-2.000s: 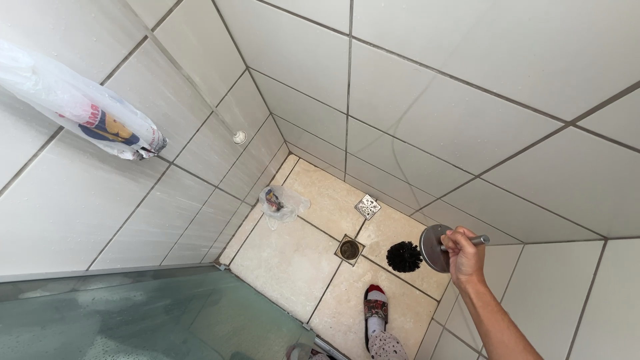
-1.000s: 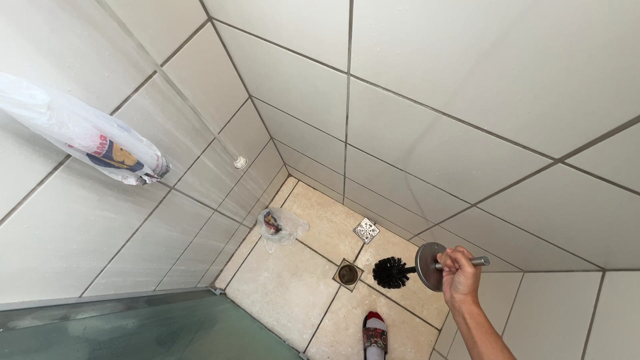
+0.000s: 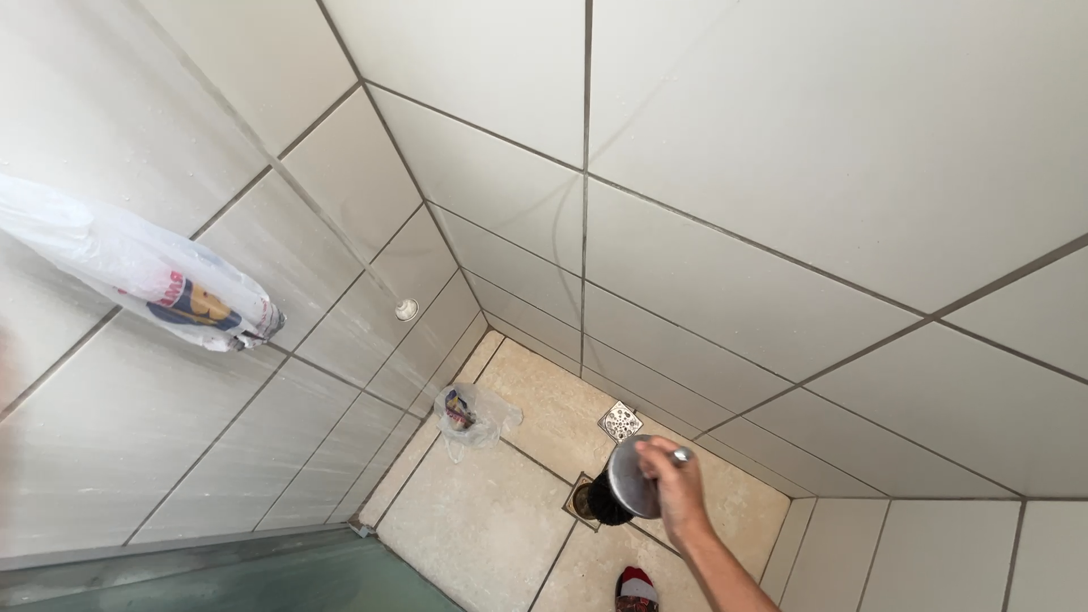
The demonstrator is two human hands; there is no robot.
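My right hand (image 3: 677,489) grips the metal handle of a toilet brush (image 3: 636,476), just behind its round metal lid. The brush's black bristle head (image 3: 609,501) is beside the open floor drain (image 3: 582,500) and overlaps its edge in the view; whether it touches the drain I cannot tell. A square metal drain grate (image 3: 621,422) lies on the tiled floor near the wall, away from the open drain. My left hand cannot be made out; only a blurred skin-toned patch shows at the left edge.
A plastic bag (image 3: 200,293) hangs along the left wall. Another crumpled clear bag (image 3: 478,414) lies on the floor near the corner. A white fitting (image 3: 406,309) is on the left wall. A greenish glass panel (image 3: 255,578) borders the lower left. A foot in a sandal (image 3: 637,591) stands below the drain.
My right hand has moved left with the brush, and the bristle head has come from the right of the open drain to its edge.
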